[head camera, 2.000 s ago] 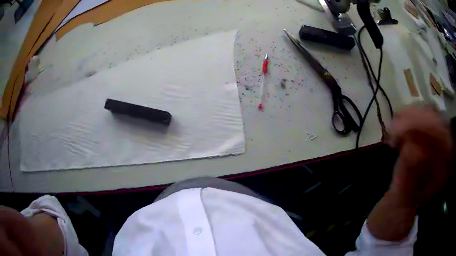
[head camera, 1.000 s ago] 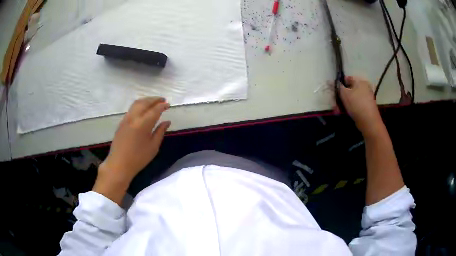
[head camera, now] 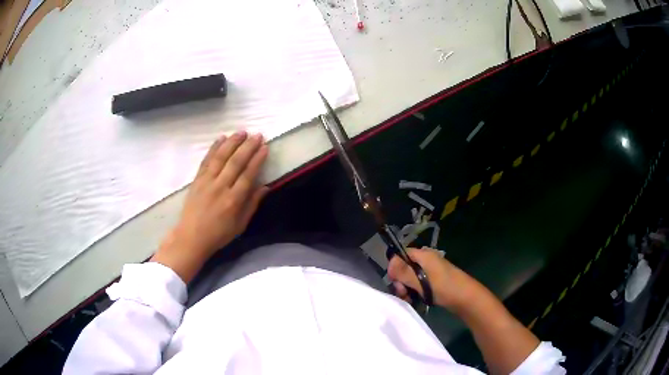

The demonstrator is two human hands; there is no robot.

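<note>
White fabric (head camera: 169, 139) lies flat on the pale table, its front edge near the table edge. A dark bar weight (head camera: 170, 94) rests on it. My left hand (head camera: 224, 189) lies flat, palm down, with fingertips on the fabric's front edge. My right hand (head camera: 428, 277) grips the handles of the long shears (head camera: 361, 181), which point up and left. The blades are slightly apart, with their tips at the fabric's front edge near its right corner. I cannot tell whether cloth is between them.
A pen with a red tip (head camera: 360, 25) lies beyond the fabric. Dark cords (head camera: 543, 29) lie at the table's back right. Tan card (head camera: 29, 29) is at the far left. Scraps (head camera: 422, 212) and yellow-black tape (head camera: 473, 192) are on the dark floor below the red-trimmed table edge (head camera: 440, 97).
My right hand has taken the shears from the table and brought them to the fabric's right corner. My left hand has come down onto the fabric's front edge. The view has turned.
</note>
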